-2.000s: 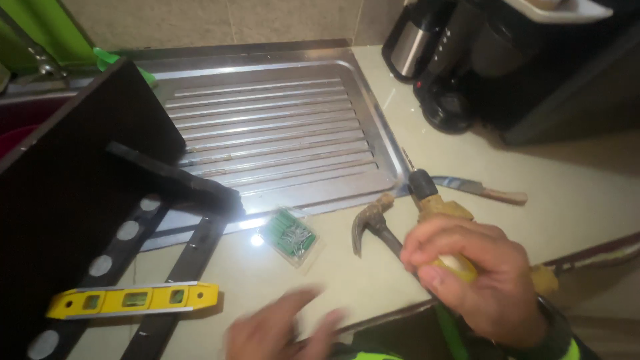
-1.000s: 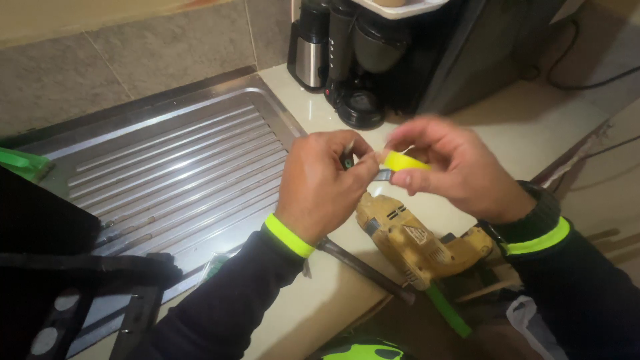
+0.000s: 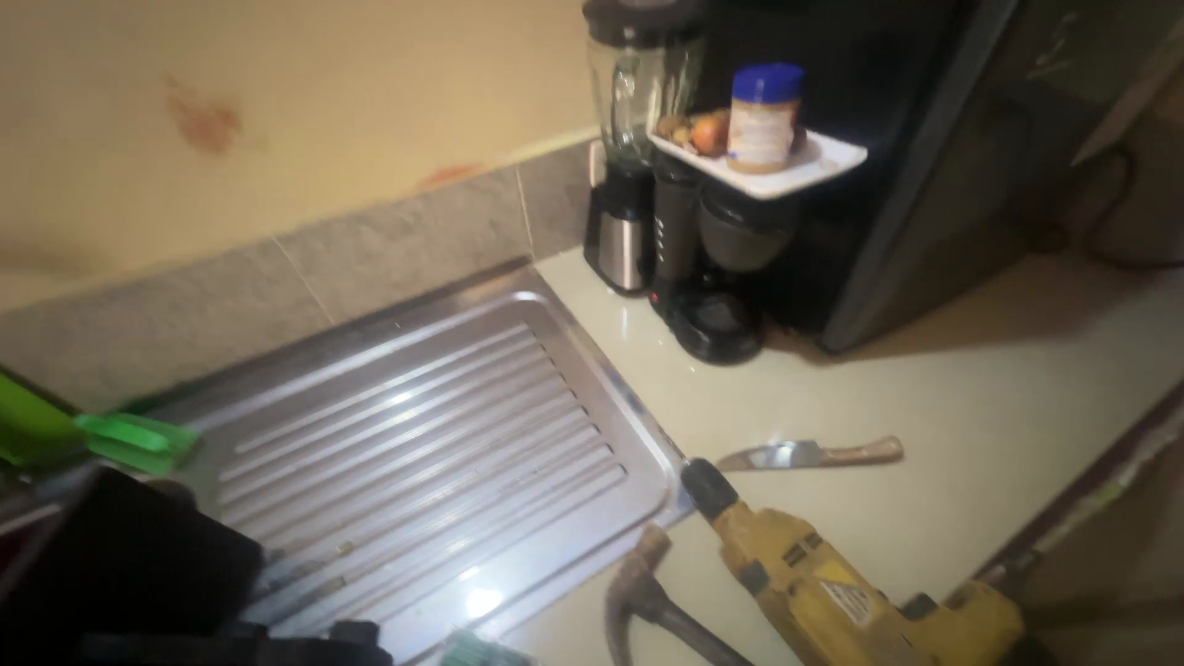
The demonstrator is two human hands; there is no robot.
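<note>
Neither of my hands shows in the head view now. A yellow corded-style power drill (image 3: 832, 592) lies on the pale countertop at the lower right, its black chuck towards the corner of the steel drainboard (image 3: 425, 444). Left of the drill, a claw hammer (image 3: 652, 601) lies with its head near the drainboard's edge. A knife with a wooden handle (image 3: 814, 453) rests just beyond the chuck. At the bottom edge, a small packet with green pieces (image 3: 481, 650) is partly cut off.
A blender (image 3: 638, 139) and a black coffee maker (image 3: 717, 314) stand behind, beside a large black appliance (image 3: 832, 240). A white tray (image 3: 823, 166) holds a blue-lidded jar (image 3: 765, 120) and round produce. A dark object (image 3: 120, 564) and a green plastic item (image 3: 139, 442) are at left.
Both hands, together above the drill with a small yellow item a second ago, have left view. The view has swung up towards the wall and appliances.
</note>
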